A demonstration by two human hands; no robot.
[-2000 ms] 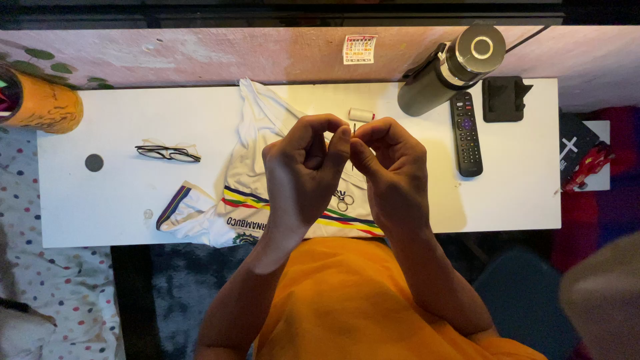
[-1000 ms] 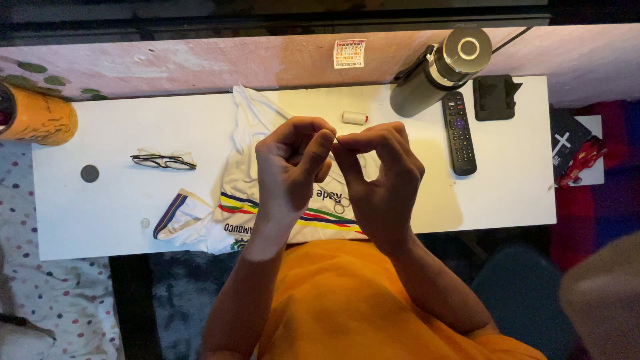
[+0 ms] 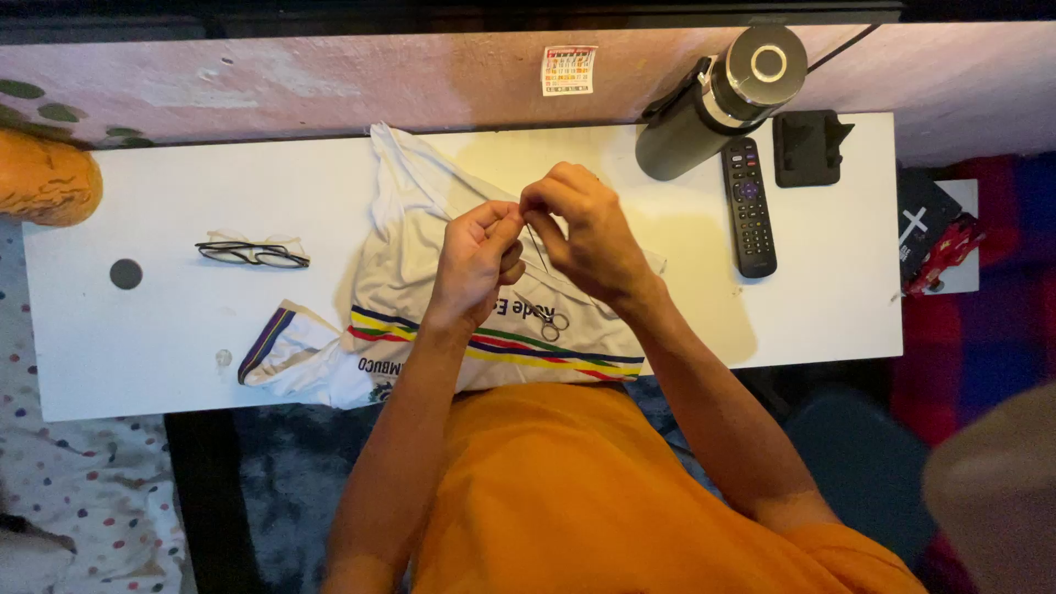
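Note:
My left hand point(image 3: 481, 260) and my right hand point(image 3: 586, 235) meet at the fingertips above a white shirt point(image 3: 404, 280) with coloured stripes and lettering. A thin dark strand, thread or a needle point(image 3: 536, 246), slants down from the pinched fingertips; which of the two it is, I cannot tell. My left thumb and index finger are pressed together, the other fingers curled. The right thumb and index finger pinch at the same spot. Small metal scissors point(image 3: 552, 324) lie on the shirt below my hands. The spool seen earlier is out of sight.
Eyeglasses point(image 3: 254, 252) and a dark disc point(image 3: 126, 274) lie on the white table point(image 3: 165, 346) at left, near an orange container point(image 3: 48, 179). At right stand a dark thermos point(image 3: 718, 103), a remote control point(image 3: 749, 208) and a black stand point(image 3: 808, 148). A small calendar point(image 3: 568, 70) hangs on the wall.
My right hand has turned and risen beside the left, and the thin strand now shows below the fingertips. The white spool, earlier visible behind my hands, is now hidden. The scissors show more fully.

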